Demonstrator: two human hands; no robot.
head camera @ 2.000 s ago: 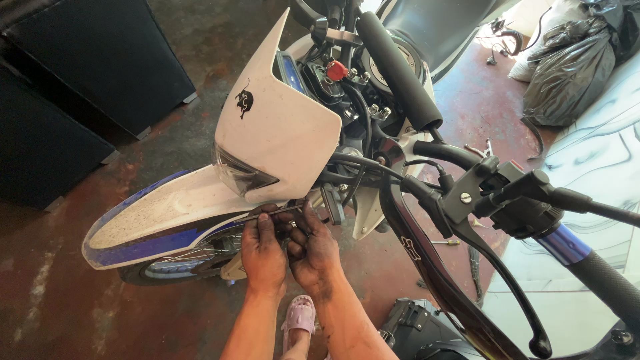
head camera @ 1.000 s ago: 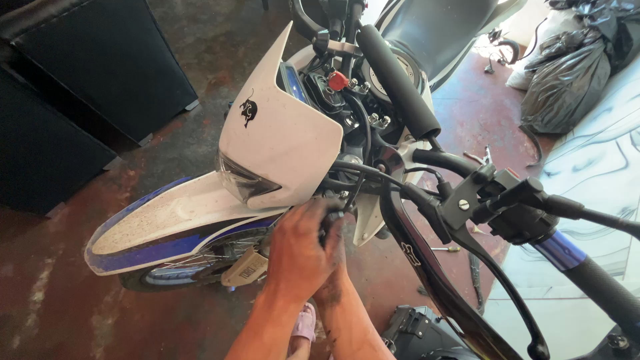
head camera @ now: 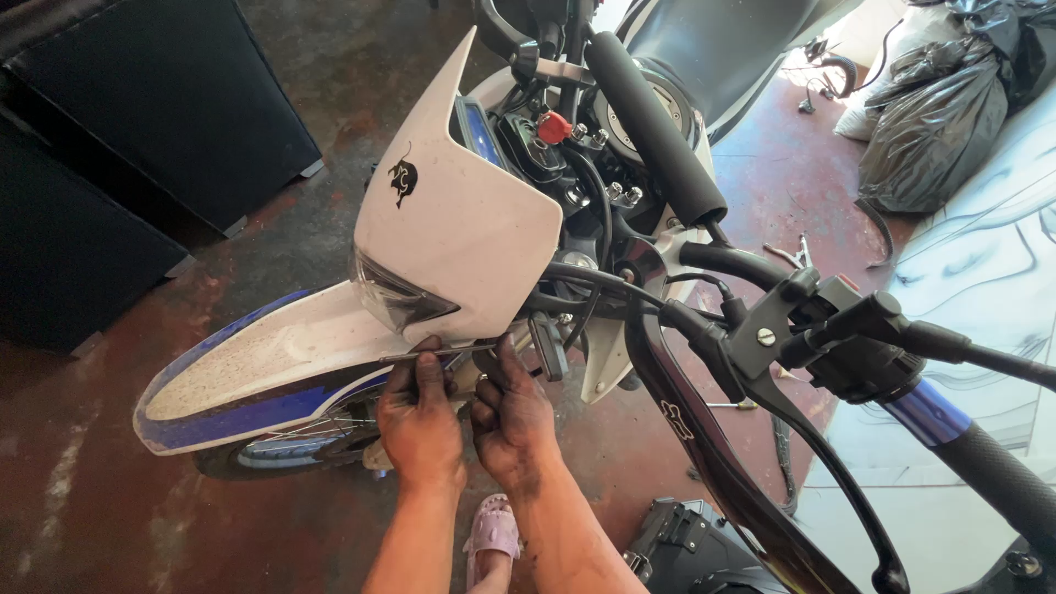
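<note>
Below the white headlight cowl point(head camera: 462, 223) of a motorcycle, both hands are at work close together. My left hand point(head camera: 422, 412) pinches a thin metal rod point(head camera: 396, 357) between thumb and fingertips; its free end points left over the front fender point(head camera: 289, 355). My right hand point(head camera: 511, 404), grimy at the fingers, is raised with its fingertips near the rod's right end, beside a dark oblong part point(head camera: 548, 345) under the cowl. Whether the right fingers grip the rod or a part behind it cannot be told. The clear headlight lens point(head camera: 404, 293) lies just above the left fingertips.
The handlebar with brake lever point(head camera: 833, 462) and grip point(head camera: 990, 470) crosses the right side. Black padded furniture point(head camera: 165, 99) stands at upper left. Black plastic bags point(head camera: 932, 124) lie at upper right, tools point(head camera: 796, 252) on the floor, and a black case point(head camera: 685, 536) at lower right.
One second ago my hands overlapped under the cowl; now they are side by side, and the thin rod shows between them. The motorcycle has not plainly moved.
</note>
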